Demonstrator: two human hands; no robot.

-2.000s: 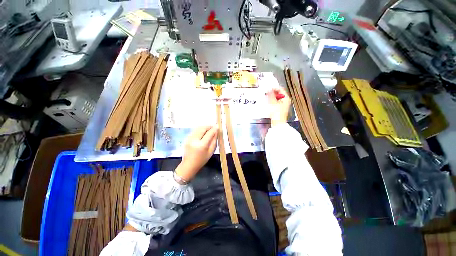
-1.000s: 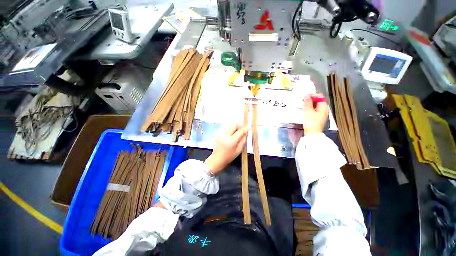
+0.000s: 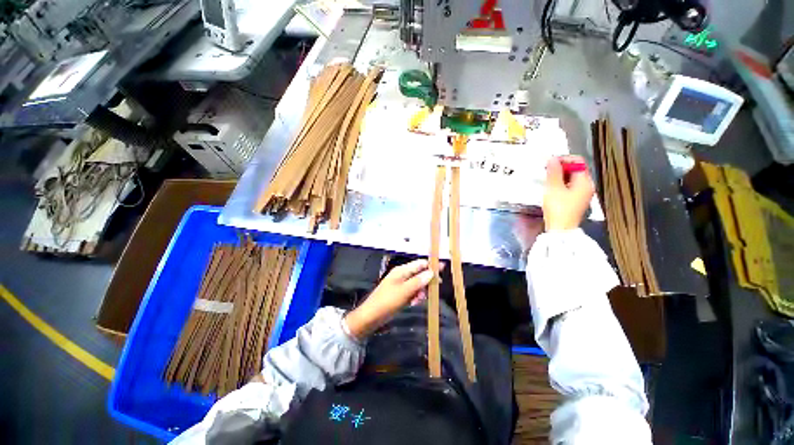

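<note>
Two narrow brown straps (image 3: 435, 322) run from under the needle area of the sewing machine head (image 3: 479, 65) over the table's front edge and hang above my lap. Their far ends lie at the slot of the white template plate (image 3: 514, 181). My left hand (image 3: 399, 294) is at the left strap below the table edge, with thumb and fingers pinching it. My right hand (image 3: 568, 198) rests at the right side of the template, fingers curled around a small red-pink tool (image 3: 573, 167), mostly hidden by the fingers.
A loose strap pile (image 3: 322, 143) lies on the metal table at left, a narrower bunch (image 3: 622, 204) at right. A blue bin (image 3: 131, 387) of straps stands at lower left beside a cardboard box (image 3: 144, 261). A control panel (image 3: 696, 109) stands right rear, a yellow frame (image 3: 740, 226) far right.
The view has shifted, moving the table right in the picture. My left hand has slid down along the left strap, from over the table to below its edge. My right hand still holds the red-pink tool.
</note>
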